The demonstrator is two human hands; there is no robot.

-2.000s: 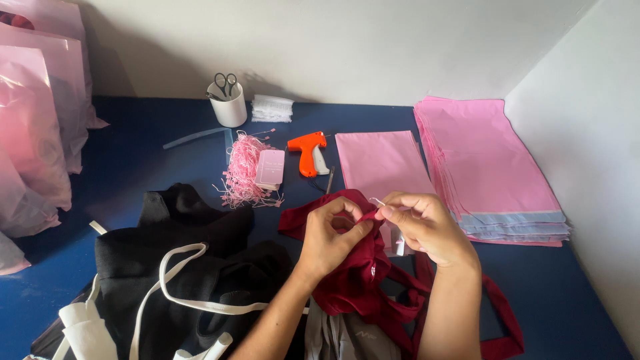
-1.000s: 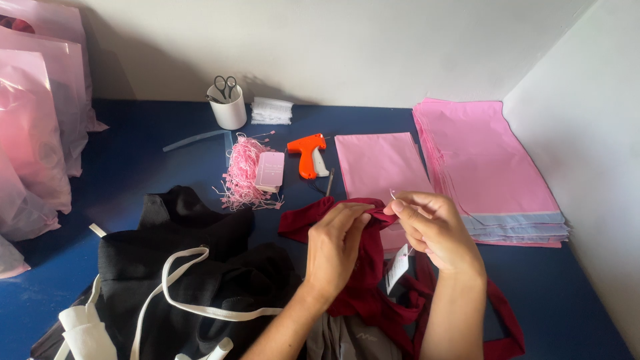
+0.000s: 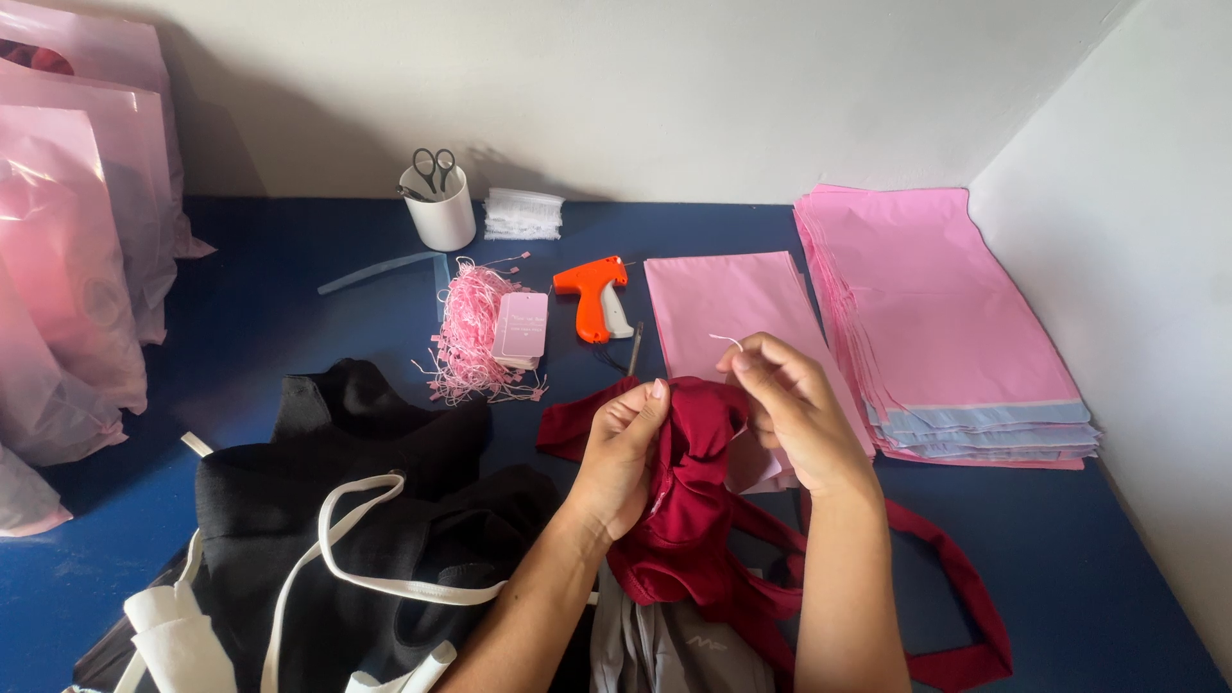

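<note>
My left hand (image 3: 621, 452) pinches the edge of a dark red garment (image 3: 688, 500) between thumb and fingers. Just to its right, my right hand (image 3: 794, 414) holds a thin white string (image 3: 727, 340) between thumb and index finger, its loose end pointing up and left. A pale tag (image 3: 756, 462) hangs partly hidden below the right hand. The garment's long red straps (image 3: 948, 577) lie on the table at the right, and grey cloth (image 3: 664, 640) lies under it. Black garments with white cords (image 3: 318, 520) are heaped at the left.
On the blue table (image 3: 260, 318) lie an orange tagging gun (image 3: 592, 298), pink strings (image 3: 474, 327), a stack of pink tags (image 3: 521, 327) and white fasteners (image 3: 523, 214). A white cup (image 3: 443, 217) holds scissors (image 3: 433, 168). Pink bags lie stacked (image 3: 934, 298) at right; filled ones (image 3: 58, 250) stand at left.
My hands were close together over the red cloth two seconds ago and are now farther apart. The string end now shows above the right hand's fingertips, left of the index finger.
</note>
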